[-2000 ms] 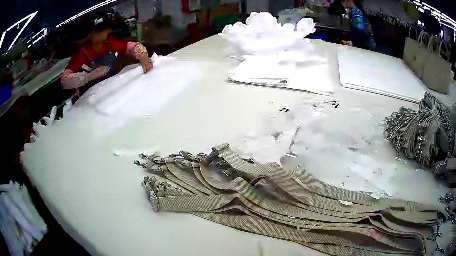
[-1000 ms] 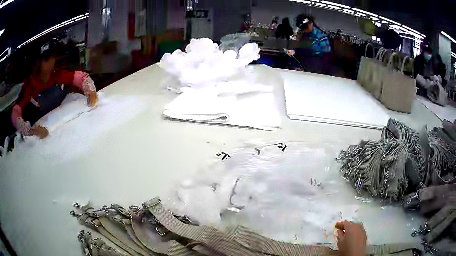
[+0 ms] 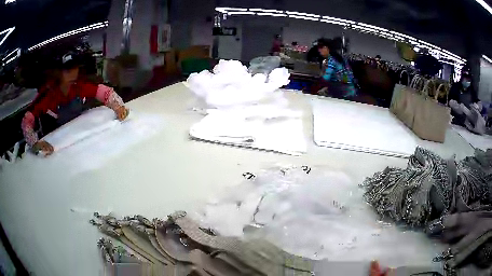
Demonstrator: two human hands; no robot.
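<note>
Grey-beige webbing straps point(image 3: 216, 249) lie in a long pile along the bottom edge, running to the right. Small silver hooks point(image 3: 108, 220) are clustered at the pile's left end. A small part of a hand point(image 3: 379, 268) shows at the bottom edge, right of centre, over the straps' side. It looks like my right hand, but it is cut off and blurred, and I cannot see whether it holds anything. My left hand is not in view. Crinkled clear plastic point(image 3: 302, 207) lies behind the straps.
Grey strap bundles point(image 3: 412, 188) are heaped at the right. White sheets point(image 3: 361, 129) and a puffy white bundle point(image 3: 234, 83) stand at the far side. Beige tote bags point(image 3: 421, 110) stand at the far right. A person in red point(image 3: 67, 91) handles a white sheet at the left. Other people are behind.
The view first swung right, then tilted up slightly, so the straps sit lower. The hand appeared one second ago and now shows only a small part at the bottom edge.
</note>
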